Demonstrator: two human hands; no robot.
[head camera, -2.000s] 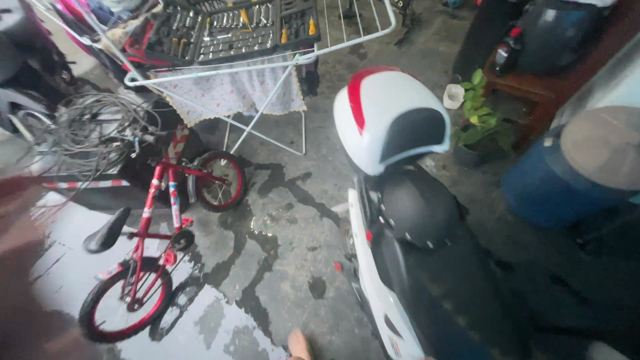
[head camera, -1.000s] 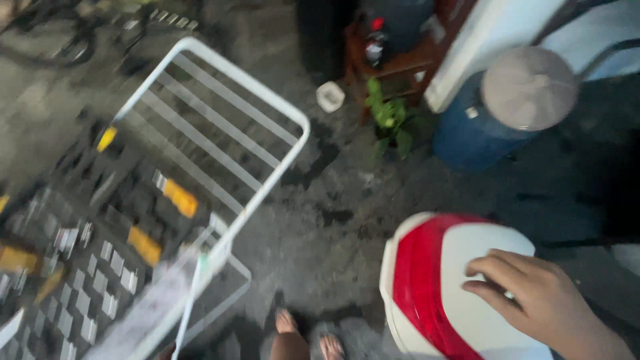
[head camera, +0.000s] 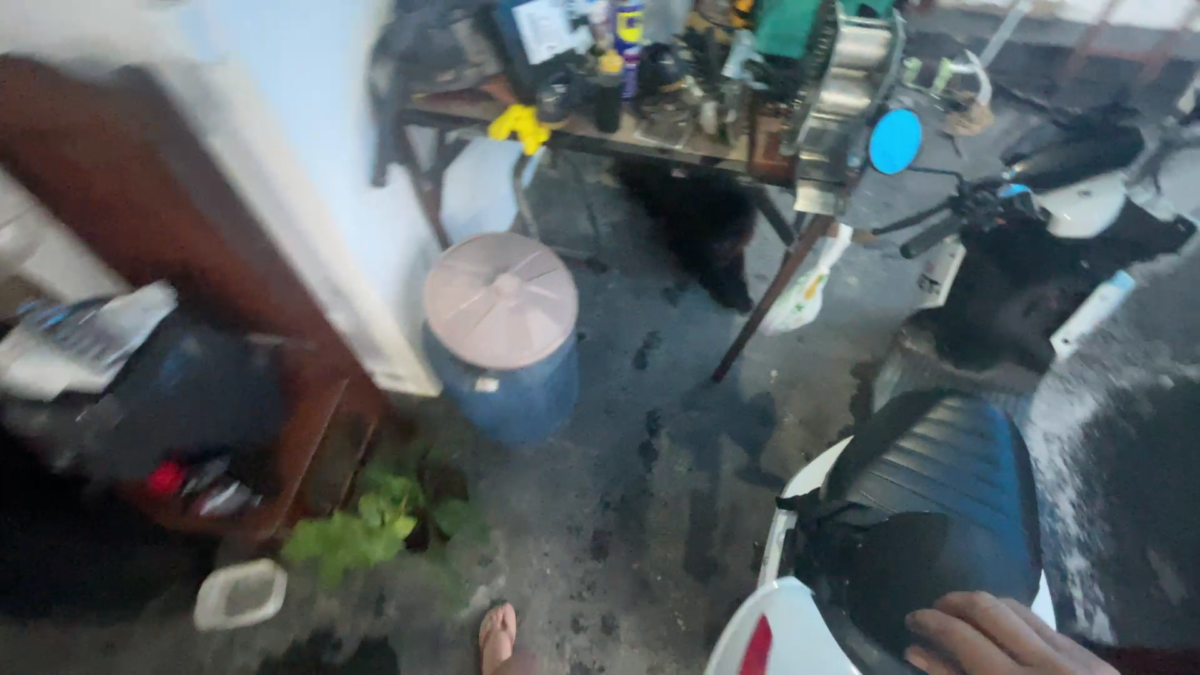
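At the bottom right is my right hand (head camera: 1008, 633), fingers apart and slightly bent, over the rear of the scooter's black seat (head camera: 937, 478). Whether it touches the seat or the top box cannot be told. Beside it, at the bottom edge, part of the white and red top box (head camera: 783, 637) shows. The scooter's handlebar (head camera: 956, 211) with a blue-looking mirror (head camera: 895, 142) lies further ahead. My left hand is out of view.
A blue barrel (head camera: 511, 403) with a round lid (head camera: 502, 300) stands on the wet floor by a wall edge. Ahead is a cluttered workbench (head camera: 637, 145) with slanting legs. A potted plant (head camera: 375, 525) and a white plastic tub (head camera: 241, 594) are at left. My foot (head camera: 498, 633) is at the bottom.
The view has swung right, away from the drying rack and tool set. My right hand, over the top box one second ago, is now by the rear of the seat.
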